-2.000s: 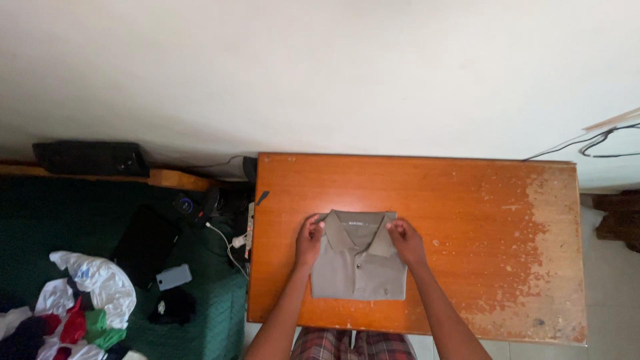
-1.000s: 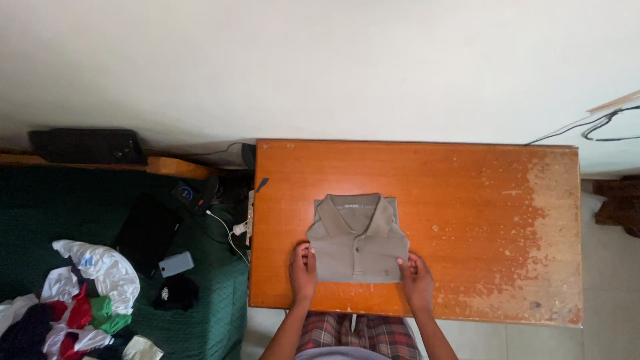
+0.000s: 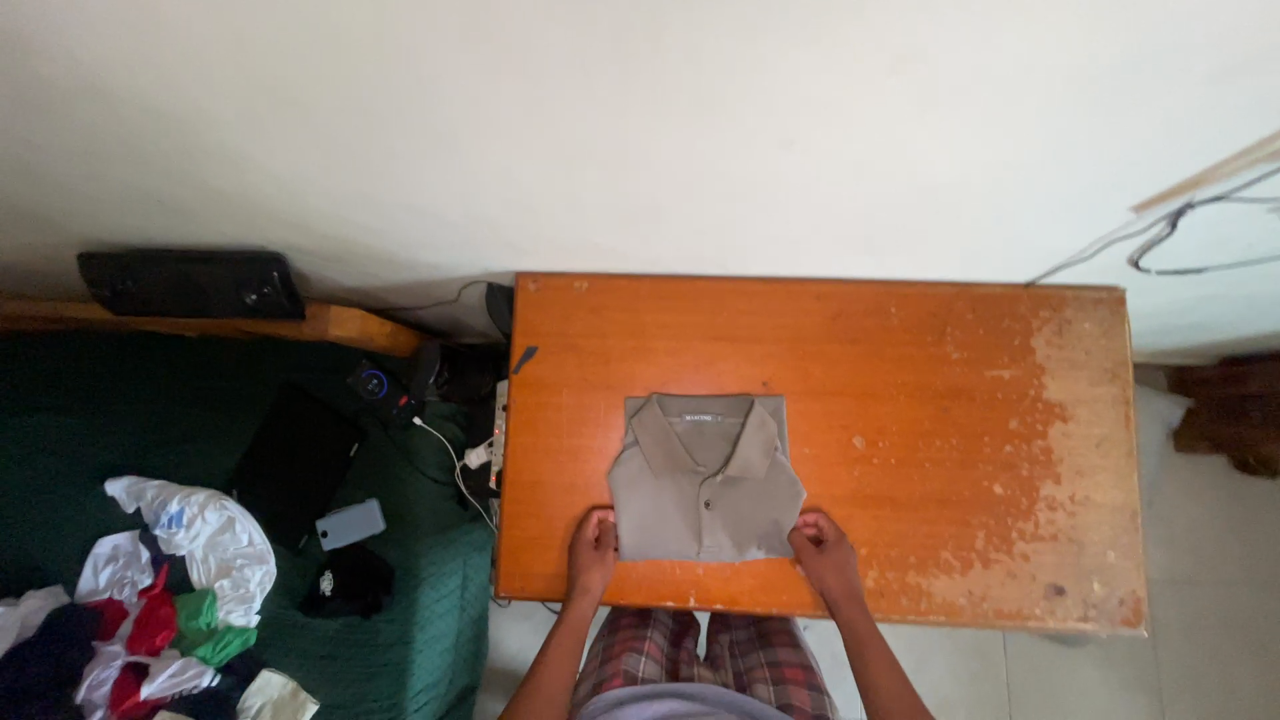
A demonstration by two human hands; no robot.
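Note:
A grey-brown polo shirt (image 3: pixel 660 500), folded into a compact shape with its collar and a button facing up, lies on the orange wooden table (image 3: pixel 900 450) close to the front edge. At the shirt's lower left side is my left hand (image 3: pixel 594 548), its fingers curled at the fabric edge. My right hand (image 3: pixel 824 552) is at the lower right corner, with thumb and fingers bent against the edge. Whether either hand pinches the cloth is hard to tell.
Left of the table, a dark green bed cover (image 3: pixel 430 600) bears crumpled clothes (image 3: pixel 210 540), a phone (image 3: pixel 351 524), a black cap (image 3: pixel 348 582) and a black laptop-like object (image 3: pixel 298 460). A power strip (image 3: pixel 499 435) with a white plug runs along the table's left edge. A wall stands behind.
Both hands have moved from the collar's sides down to the shirt's lower corners. Since a second ago the fingers have curled in more. The shirt remains folded.

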